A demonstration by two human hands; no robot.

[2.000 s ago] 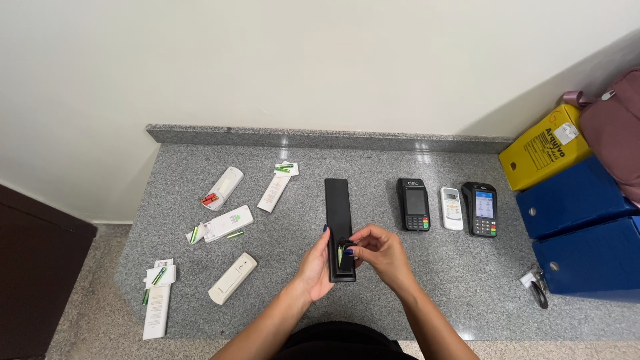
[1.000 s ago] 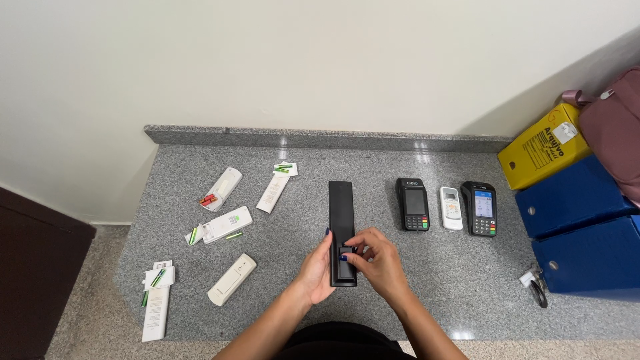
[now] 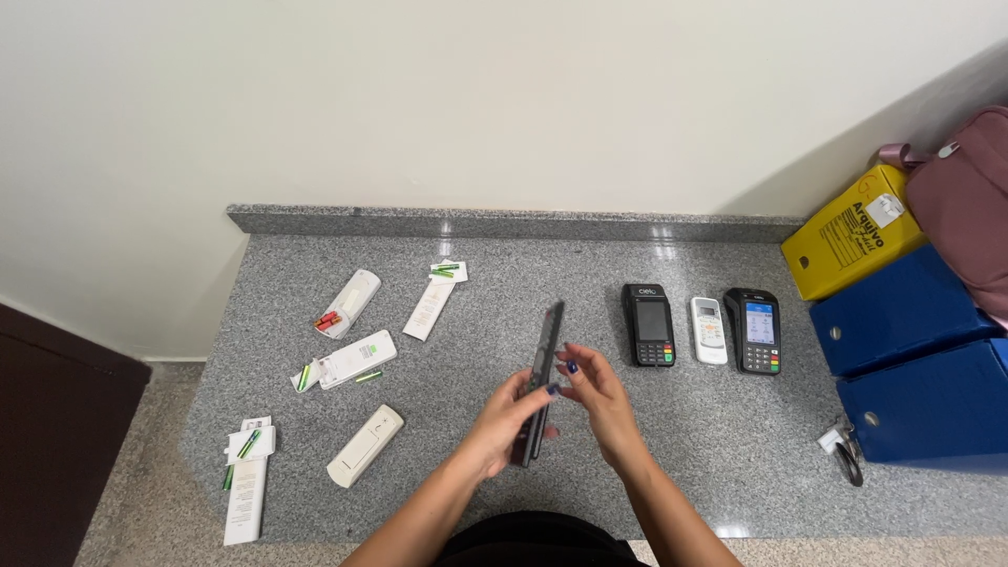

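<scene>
A long black remote control [image 3: 543, 354] is tilted on its edge above the granite counter, its lower half in my left hand [image 3: 498, 425]. My right hand [image 3: 602, 394] is just right of it, fingers curled and parted; whether a fingertip touches the remote is unclear. Left of my hands lie a cream remote [image 3: 365, 446], a white remote with red batteries [image 3: 346, 305], another white remote [image 3: 358, 360] with green batteries by it, and white remotes at the back [image 3: 429, 309] and front left [image 3: 246, 500], each with green batteries on a small white piece.
Right of my hands stand a card terminal [image 3: 650, 324], a small white remote [image 3: 709, 331] and a second card terminal [image 3: 754, 331]. Yellow [image 3: 850, 228] and blue file boxes [image 3: 929, 402], a pink bag [image 3: 965, 205] and keys [image 3: 843, 449] are at the right. A raised granite edge [image 3: 512, 223] runs along the wall.
The black remote, flat with its battery end under my right fingers before, is now turned on its edge in my left hand. My right hand has come off to its right side.
</scene>
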